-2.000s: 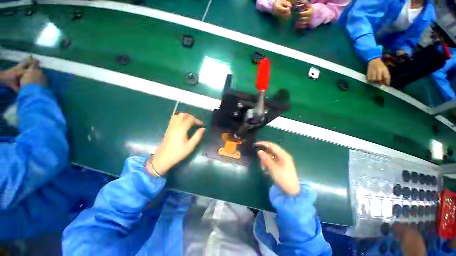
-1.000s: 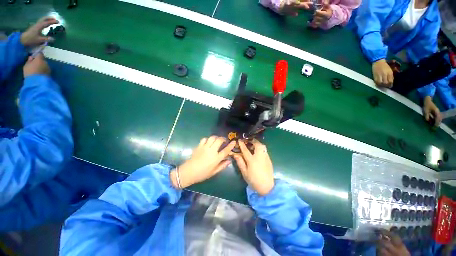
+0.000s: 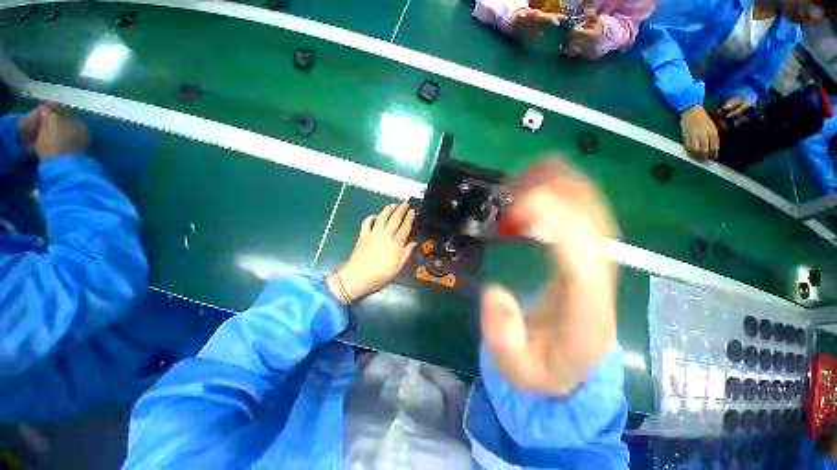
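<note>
The black press fixture (image 3: 463, 197) stands on the green bench in front of me. A round dark part (image 3: 439, 263) sits on the orange nest (image 3: 435, 278) at its base. My left hand (image 3: 378, 252) lies flat beside the fixture's left edge with fingers apart, holding nothing. My right hand (image 3: 560, 285) is blurred and closed around the red clamp handle (image 3: 525, 207), which is tilted down to the right and mostly hidden by the fingers.
The green conveyor (image 3: 239, 69) with dark parts and one white-faced part (image 3: 532, 119) runs behind the fixture. A clear blister tray (image 3: 697, 349) of round black parts is at right, beside a red bin (image 3: 822, 395). Workers' hands show at left and across the belt.
Both hands have left the nest, where a round part now shows. The right hand has moved up onto the red handle, which has swung down from upright. Belt parts have shifted left.
</note>
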